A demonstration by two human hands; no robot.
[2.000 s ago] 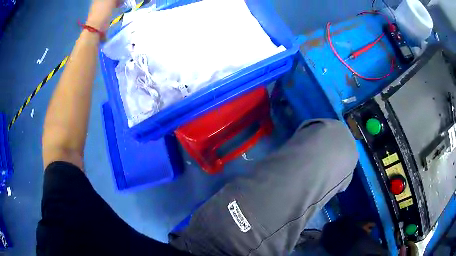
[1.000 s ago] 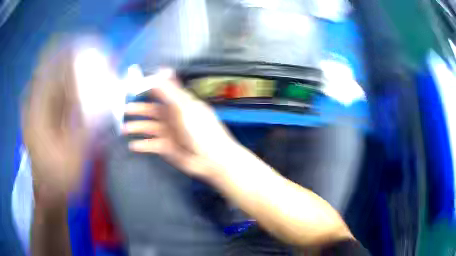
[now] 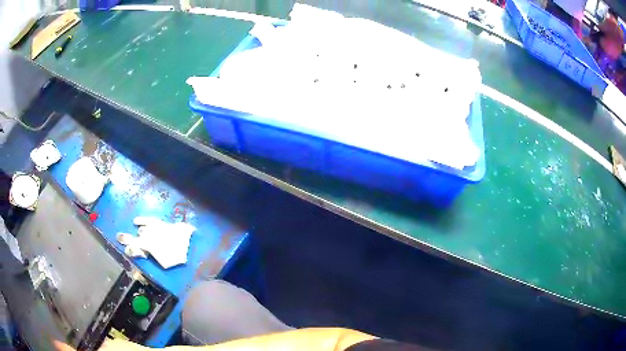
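Observation:
The press's grey metal base plate [image 3: 72,257] lies at the lower left, with a small metal fixture [image 3: 44,274] on it and a green button [image 3: 141,305] on its front panel. My right forearm runs along the bottom edge. My right hand [image 3: 113,345] is mostly cut off near the panel, and its fingers and any hold cannot be made out. My left hand is not in view. A blue tote [image 3: 329,154] heaped with bright white layers stands on the green conveyor, with small dark dots showing in the white.
A white glove [image 3: 165,241] lies on the blue bench beside the machine. Round white items [image 3: 86,181] sit behind it. The conveyor's metal edge [image 3: 295,192] crosses the view. Another blue tote [image 3: 559,51] and part of a person are at the upper right.
The view has swung right, from the left bin and stool, past the machine, to the conveyor. Both blurred hands were raised before the panel; now only the right arm shows, low at the bottom.

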